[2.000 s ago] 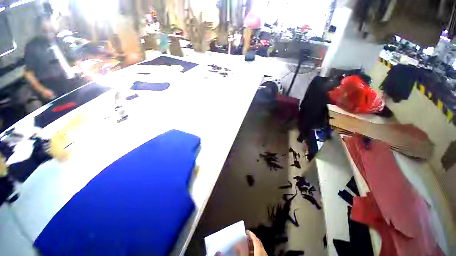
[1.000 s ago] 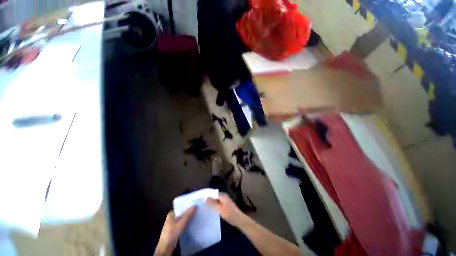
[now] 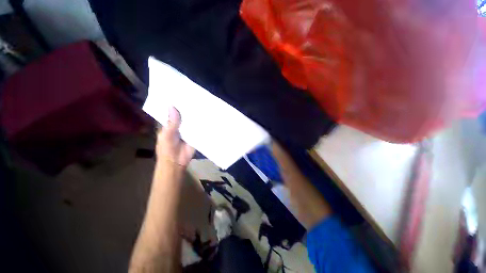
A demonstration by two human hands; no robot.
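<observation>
A white folded paper sheet (image 3: 205,117) is held out in front of me, tilted, its right end lower. No writing can be made out on it. My left hand (image 3: 175,141) grips its lower left edge, thumb on top. My right hand (image 3: 278,152) is at the sheet's right end, blurred; its fingers are hidden behind or beside the sheet, so its grip cannot be made out. A piece of blue cloth (image 3: 265,162) shows just under the sheet's right end.
Black cloth (image 3: 213,42) hangs beyond the sheet. A red plastic bag (image 3: 341,58) is at the upper right, above a pale board (image 3: 362,165). A dark red block-like object (image 3: 64,96) stands at the left. Dark scraps (image 3: 229,197) lie on the floor near my foot.
The view has moved closer to the black cloth and red bag; the white table has left the picture. The sheet has moved up and now appears longer, with my hands farther apart.
</observation>
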